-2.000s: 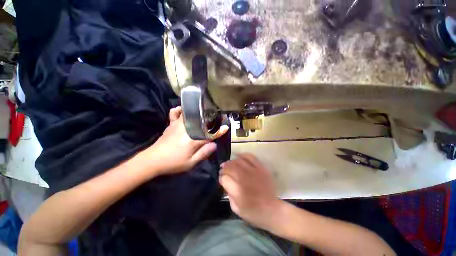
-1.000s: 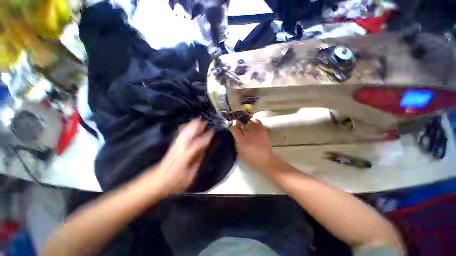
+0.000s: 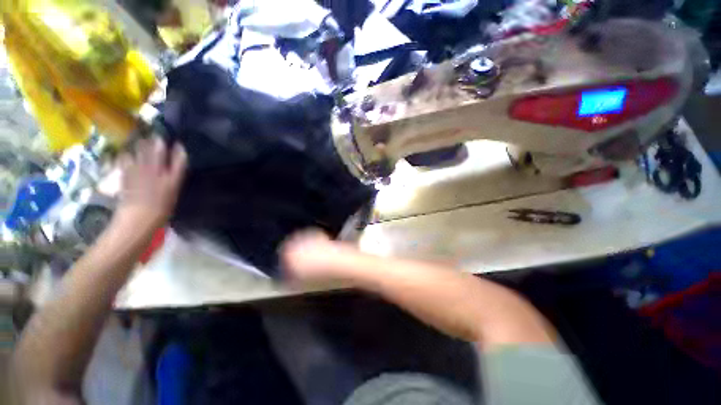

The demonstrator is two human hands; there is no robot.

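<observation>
The dark garment piece [image 3: 261, 170] lies on the machine table left of the needle area, one side reaching under the machine head. My left hand [image 3: 150, 178] is at its far left edge, blurred, fingers spread; whether it grips cloth is unclear. My right hand [image 3: 308, 257] is at the garment's near right edge, blurred, its fingertips hidden against the dark cloth. The sewing machine [image 3: 427, 107] stands to the right, its needle end beside the cloth. Black thread snips [image 3: 544, 216] lie on the table right of the needle.
Black scissors [image 3: 674, 168] lie at the far right of the table [image 3: 474, 237]. White and black cut pieces [image 3: 285, 51] are heaped behind the machine. A yellow cloth or bag [image 3: 79, 71] hangs at upper left. A red basket [image 3: 692, 316] is at lower right.
The view has pulled back and shifted. My left hand has moved far left along the garment. My right hand has left the needle area, moving left and nearer. The garment looks more spread out.
</observation>
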